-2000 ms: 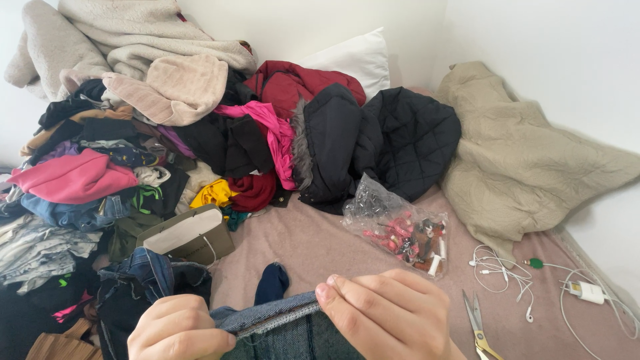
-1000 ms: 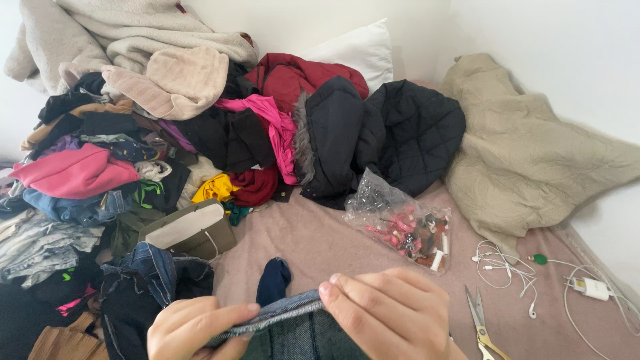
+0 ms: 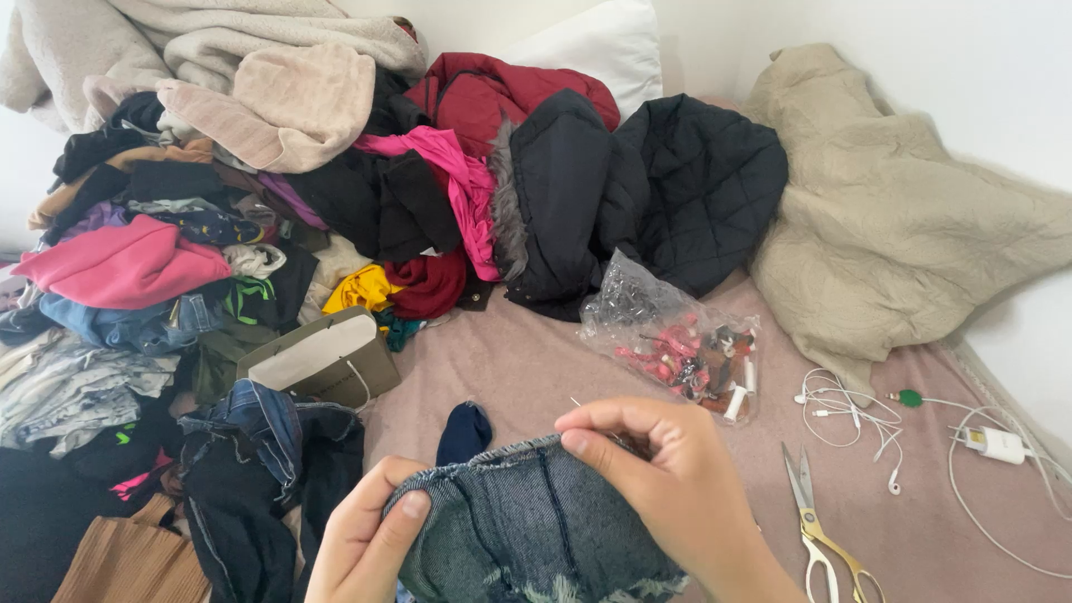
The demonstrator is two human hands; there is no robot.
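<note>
A piece of blue denim (image 3: 536, 519) with a frayed lower edge hangs between both hands at the bottom middle. My left hand (image 3: 373, 528) pinches its upper left corner, thumb in front. Near the middle of the folded top edge, my right hand (image 3: 662, 469) has thumb and forefinger closed; a thin needle (image 3: 575, 402) sticks up beside the fingertip. How much of the needle lies within the fingers is hidden. A dark blue cloth (image 3: 463, 431) lies just behind the denim. Scissors with gold and white handles (image 3: 808, 519) lie to the right of my right hand, blades slightly apart.
A large heap of clothes (image 3: 126, 260) covers the left side, with a paper bag (image 3: 322, 360) at its edge. Black padded jackets (image 3: 703, 184) lie behind a clear plastic bag of small items (image 3: 687, 352). White earphones (image 3: 854, 410) and a charger with cable (image 3: 992, 444) lie at right.
The denim is now raised and spread, showing more of its face. My right hand has turned, and a needle shows at its fingertips. My left hand has shifted its hold to the corner.
</note>
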